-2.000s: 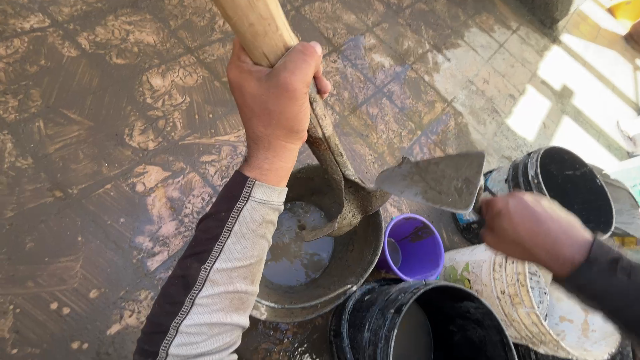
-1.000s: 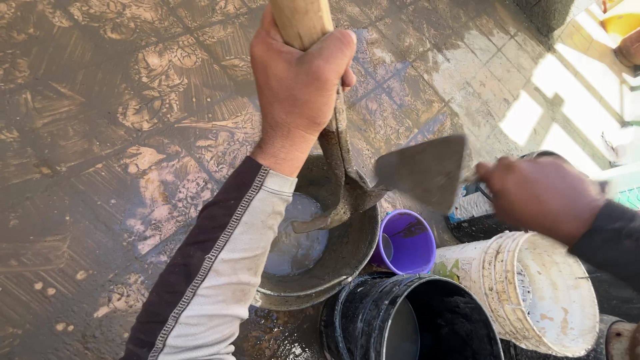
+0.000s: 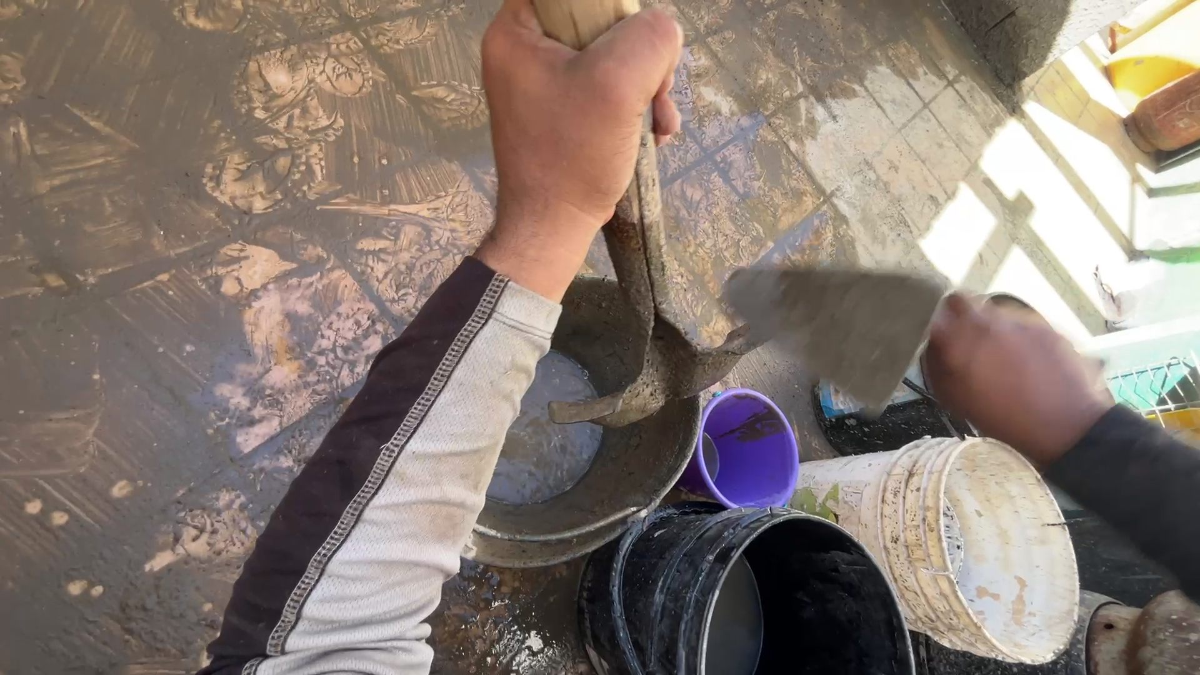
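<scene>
My left hand (image 3: 581,122) grips the wooden handle of a shovel (image 3: 670,361), whose muddy blade rests over a round metal basin (image 3: 637,478) with cloudy water in its bottom. In my right hand (image 3: 1012,370), blurred by motion, is a trowel (image 3: 844,323) with a grey, dirty blade. The trowel's tip is close to the right edge of the shovel blade; whether they touch cannot be told. Just below the two tools stands a purple plastic cup (image 3: 750,450), against the basin's right side.
A black bucket (image 3: 656,581) with grey liquid and a white plastic bucket (image 3: 919,525) lie nearest, below and right of the basin. Wet, muddy tiled floor (image 3: 281,281) spreads to the left. A concrete block (image 3: 1012,37) is at the upper right, with yellow items beyond it.
My right hand has kept the trowel beside the shovel blade, and the trowel's angle differs between frames. The left hand has kept its grip on the shovel. The view has shifted somewhat.
</scene>
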